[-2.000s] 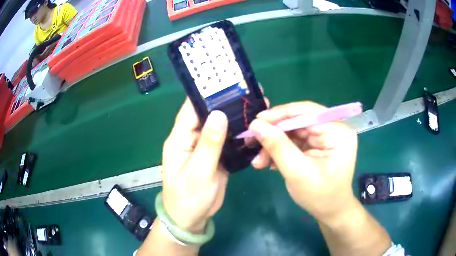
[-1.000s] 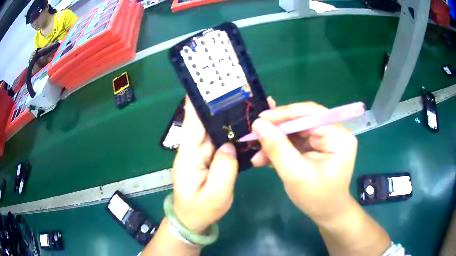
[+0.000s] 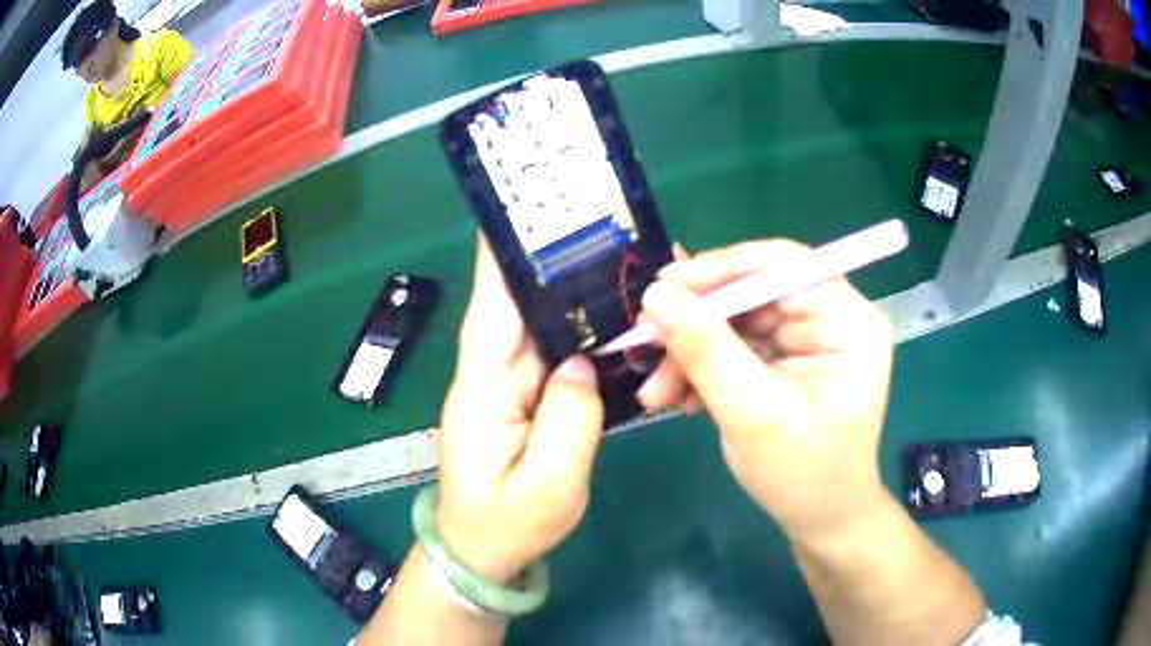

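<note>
My left hand [image 3: 524, 435] holds a black phone housing [image 3: 555, 215], tilted, with its thumb on the lower part. A white keypad board [image 3: 545, 158] with dots fills the upper half, with a blue strip [image 3: 583, 250] at its lower edge. Red lead wires [image 3: 629, 280] curve along the dark end. A small gold part [image 3: 583, 328] lies in the housing above my thumb. My right hand [image 3: 783, 366] holds pink-white tweezers [image 3: 808, 274], their tip beside the gold part. My right fingers hide part of the dark end.
Phone housings lie on the belt [image 3: 386, 338] and on the green worktop [image 3: 973, 476], [image 3: 331, 553]. A yellow-framed phone [image 3: 263, 251] lies on the belt. Red-orange trays [image 3: 246, 114] stand upper left by a person [image 3: 133, 73] in yellow. A grey post [image 3: 1014, 152] rises at right.
The gold part, hidden two seconds ago, shows since my left thumb moved lower. The tweezers stay near it. The yellow-framed phone and other belt phones have moved left; another housing shows by the post.
</note>
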